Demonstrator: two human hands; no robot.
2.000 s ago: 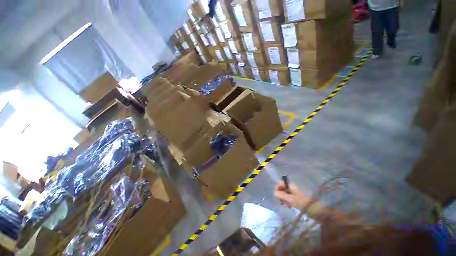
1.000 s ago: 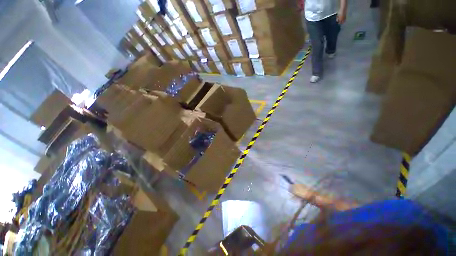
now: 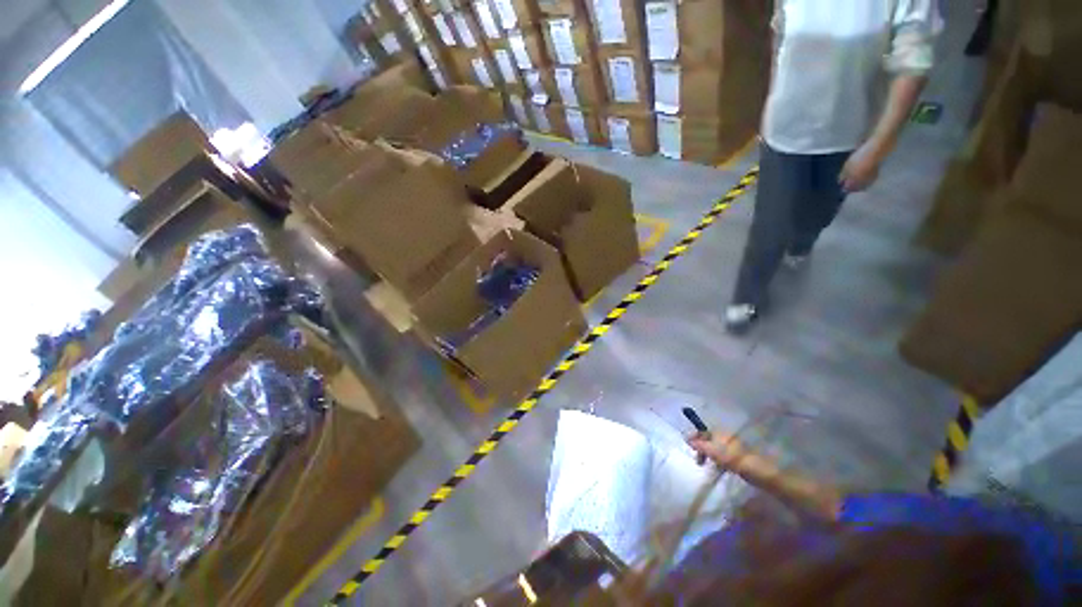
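My right hand (image 3: 726, 455) is at lower centre right, its arm coming from a blue sleeve (image 3: 937, 534). It holds a short dark pen (image 3: 695, 420) that sticks out above the fingers. White paper sheets (image 3: 599, 480) lie or hang to the left of the hand, with faint print. Another pale sheet shows just below the hand, partly hidden by blurred strands. Whether the pen touches paper I cannot tell. My left hand is not in view.
A person (image 3: 827, 131) walks on the grey floor ahead. Striped tape (image 3: 548, 382) runs beside open cartons (image 3: 504, 314). Plastic-bagged goods (image 3: 178, 332) heap at left. Labelled cartons (image 3: 700, 83) stand stacked behind; brown cartons (image 3: 997, 285) stand right. A dark shiny object (image 3: 579, 567) is at the bottom.
The person has come much closer. More of the paper shows, higher in the picture. The view has shifted. My right hand still holds the pen.
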